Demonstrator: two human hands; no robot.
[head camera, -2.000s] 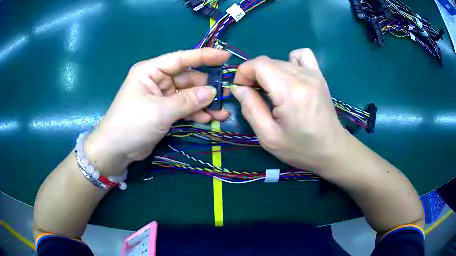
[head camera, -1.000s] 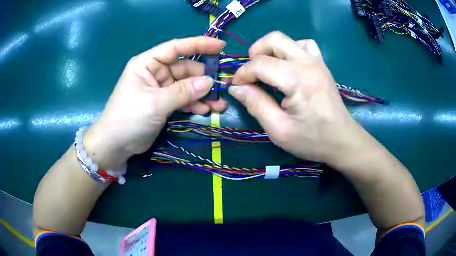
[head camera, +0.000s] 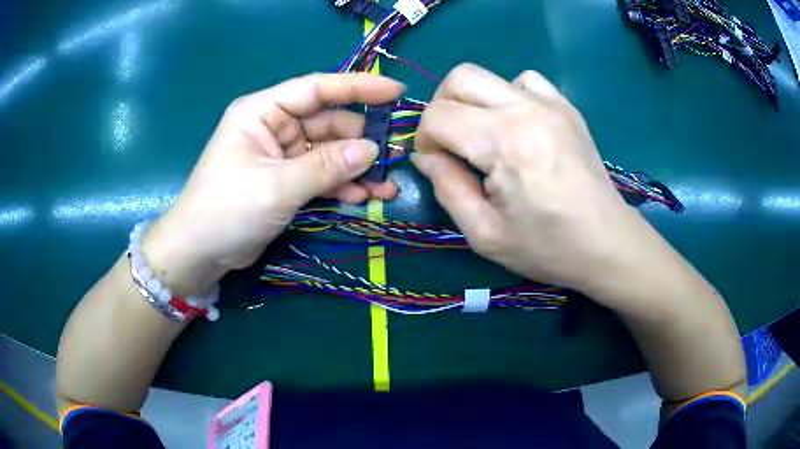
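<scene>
My left hand (head camera: 294, 158) holds a black connector housing (head camera: 377, 140) upright between thumb and fingers, above the yellow tape line. Yellow, blue, white and dark loose wires (head camera: 402, 123) enter its right side. My right hand (head camera: 517, 167) pinches at these wires just right of the housing; its fingers hide the exact wire held. The harness runs under my right hand and shows again beyond it (head camera: 636, 185), with a dark far-end connector (head camera: 669, 196) at its tip.
Two harness bundles lie below my hands, one (head camera: 403, 233) above the other, which carries a white label (head camera: 475, 301). A labelled harness bundle (head camera: 379, 38) lies at top centre. A side pile of harnesses (head camera: 702, 39) is top right. A pink-edged card (head camera: 241, 421) is at the near edge.
My right hand's fingers have shifted slightly beside the housing. The far end of the harness swung up, then back down a little. The housing stays in my left hand.
</scene>
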